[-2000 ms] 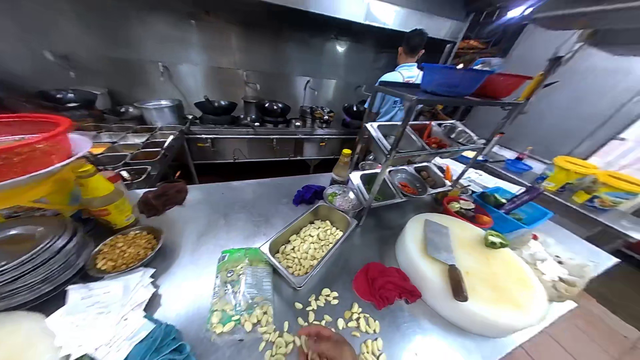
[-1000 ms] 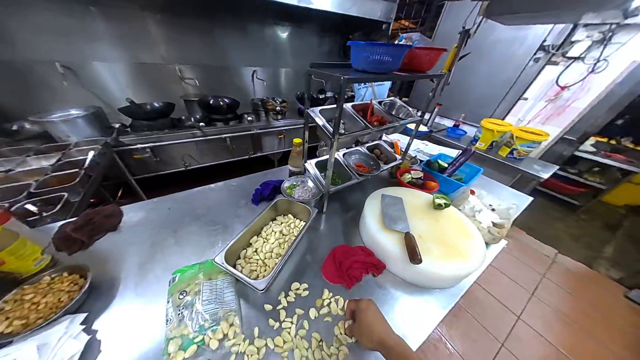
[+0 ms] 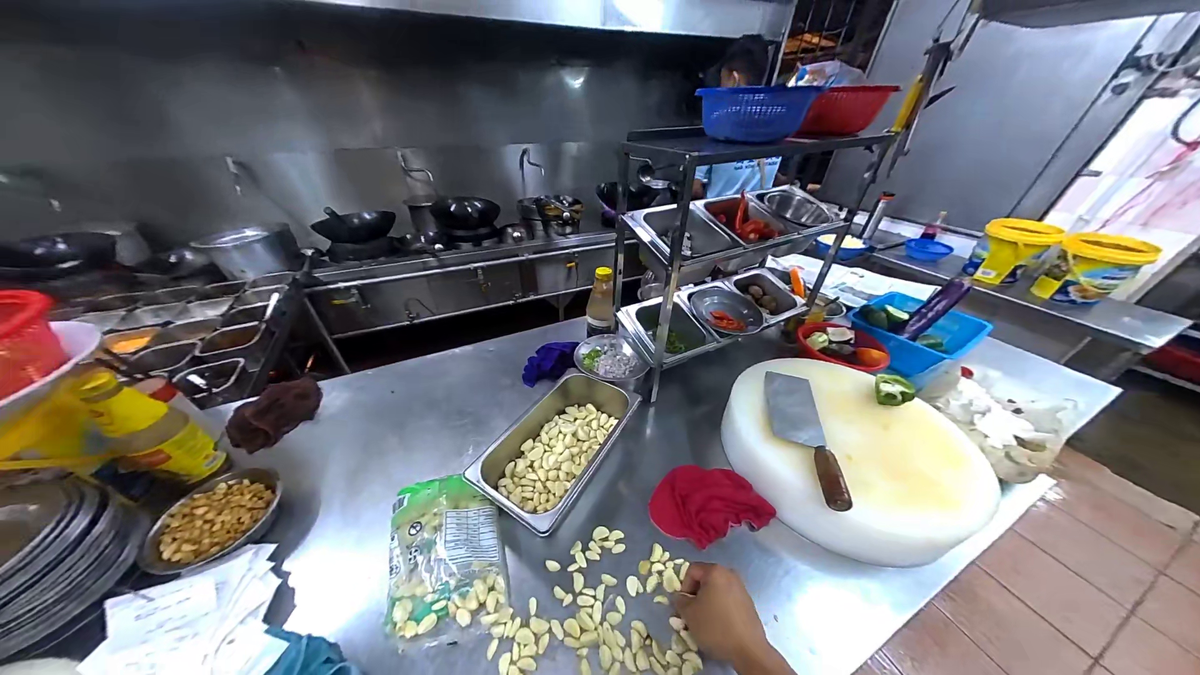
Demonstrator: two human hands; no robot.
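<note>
My right hand rests at the right edge of loose peeled garlic cloves spread on the steel table, its fingertips curled down at them; whether it pinches a clove cannot be told. My left hand is out of view. Behind the loose cloves, a steel pan is partly filled with more cloves. Left of them lies a clear and green plastic bag with cloves inside. A crumpled red cloth lies just behind my right hand.
A cleaver lies on a thick round white cutting board at right. A steel rack stands behind. At left are a bowl of browned pieces, papers and stacked plates. A person stands beyond the rack.
Two seconds ago my right hand was at the near edge of the loose cloves; it is now at their right side. The view has swung right and partly back.
</note>
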